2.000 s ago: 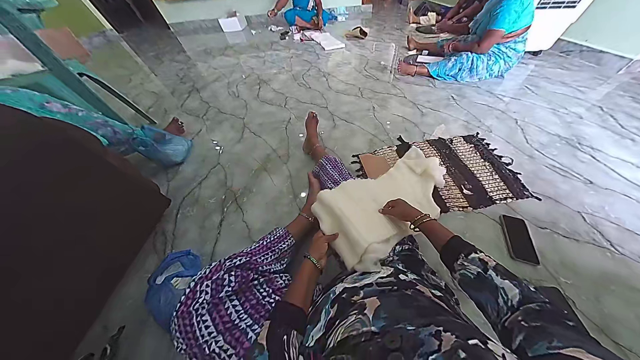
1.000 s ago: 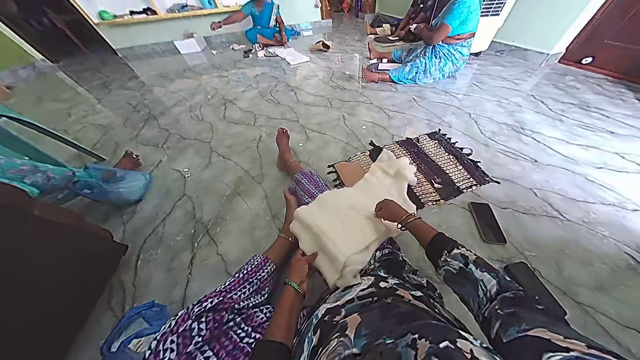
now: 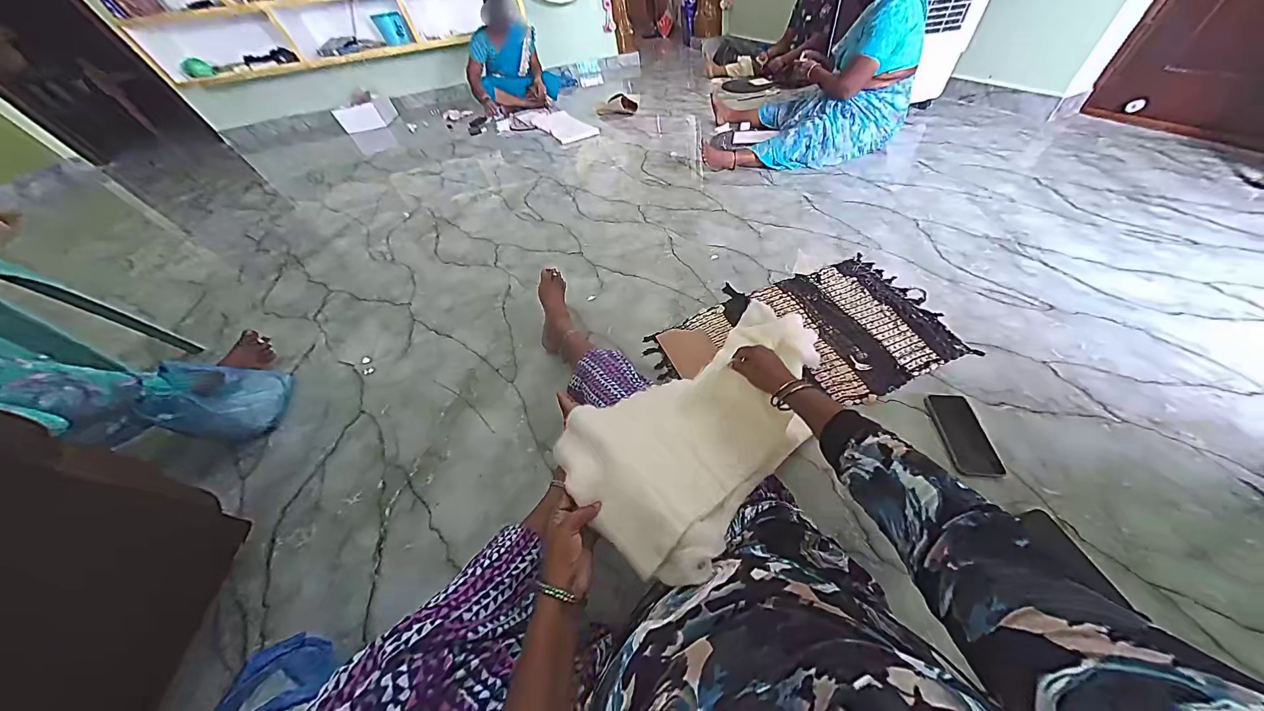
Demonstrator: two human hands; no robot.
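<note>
A cream-coloured piece of soft cloth (image 3: 662, 454) lies spread over my lap and the leg of a person beside me. My left hand (image 3: 571, 548), with a green bangle at the wrist, grips its lower left edge. My right hand (image 3: 762, 369), with gold bangles, pinches the cloth near its upper right part. Another person's hand is partly hidden at the cloth's left edge. Beyond the cloth, a brown flat piece (image 3: 685, 353) rests on a striped woven mat (image 3: 859, 326) with dark fringes.
A black phone (image 3: 965, 435) lies on the marble floor at the right. A blue plastic bag (image 3: 281, 671) is at the lower left, near a dark brown object (image 3: 109, 563). Several people sit on the floor, some farther off near papers (image 3: 563, 125) and wall shelves (image 3: 296, 39).
My right hand has moved up along the cloth, towards its far right part. My left hand stays at the near left edge. The view has shifted to the right.
</note>
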